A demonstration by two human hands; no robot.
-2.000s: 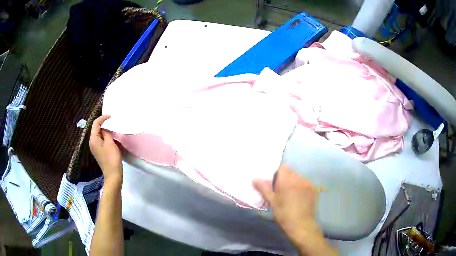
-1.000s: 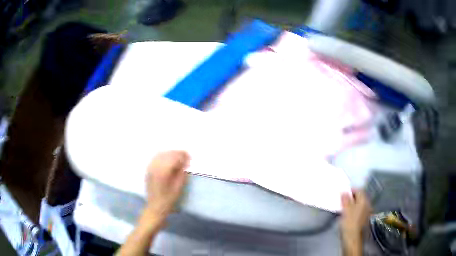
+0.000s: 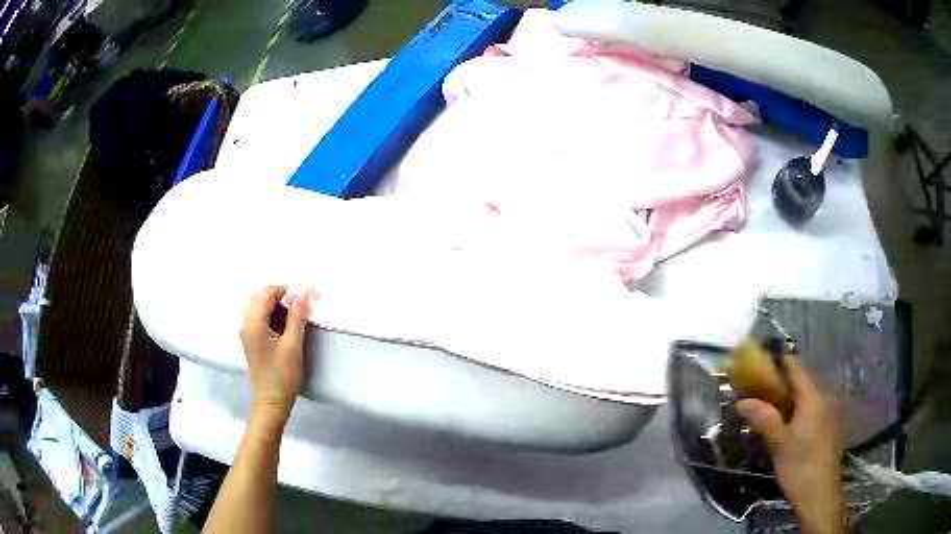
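The pink satin garment (image 3: 584, 156) looks nearly white; its bulk is heaped behind the large pressing buck (image 3: 469, 407), and part lies over the buck with its edge along the near side. My left hand (image 3: 274, 339) pinches the garment's left edge between thumb and fingers. My right hand (image 3: 803, 433), slightly blurred, is around the yellow-brown handle of the steam iron (image 3: 720, 428) at the lower right. The iron is tilted, its shiny body facing left, beside the buck's right end and in front of the iron rest (image 3: 845, 360).
A spray bottle (image 3: 799, 193) with a white nozzle stands at right. The sleeve buck (image 3: 730, 47) is at the far side. A blue support arm (image 3: 401, 99) crosses the white table. A wicker basket (image 3: 83, 292) with dark cloth is at left.
My right hand has let go of the garment's right end and taken hold of the iron. My left hand still holds the edge. The garment now lies along the buck's near side.
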